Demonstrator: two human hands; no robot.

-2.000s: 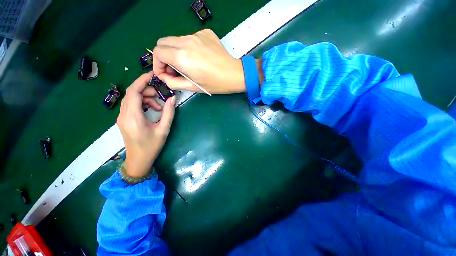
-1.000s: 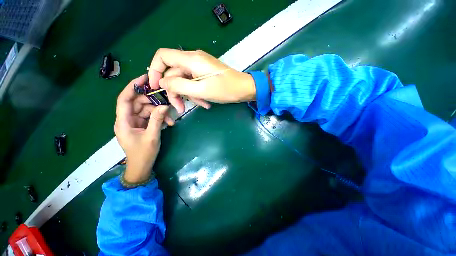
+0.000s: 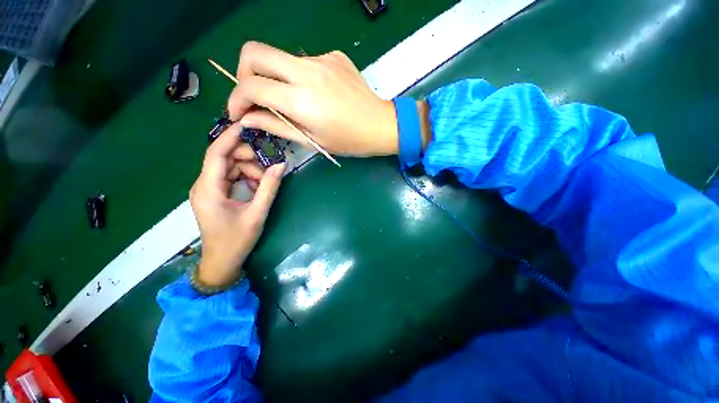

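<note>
A small dark electronic module [image 3: 265,147] with a paler centre is held between the thumb and fingers of my left hand [image 3: 231,201], over the white rail. My right hand [image 3: 311,101] is just above and to the right, with its fingertips at the module's upper left end. A thin tan wooden stick [image 3: 304,138] is held in my right hand and slants from upper left to lower right, its lower end past the palm. The stick's middle is hidden by the fingers. Whether the right fingertips also grip the module is unclear.
The white rail [image 3: 142,250] crosses between the green belt [image 3: 142,173] and the glossy green mat [image 3: 378,275]. Modules lie on the belt, one [image 3: 95,211] at left and one [image 3: 180,83] further up. A red bin [image 3: 38,378] is at lower left. A blue cord [image 3: 473,236] runs from my right wrist band.
My right hand has moved up slightly, and the stick has swung off the module to slant across the fingers. The module is turned in my left hand. Modules on the belt have shifted.
</note>
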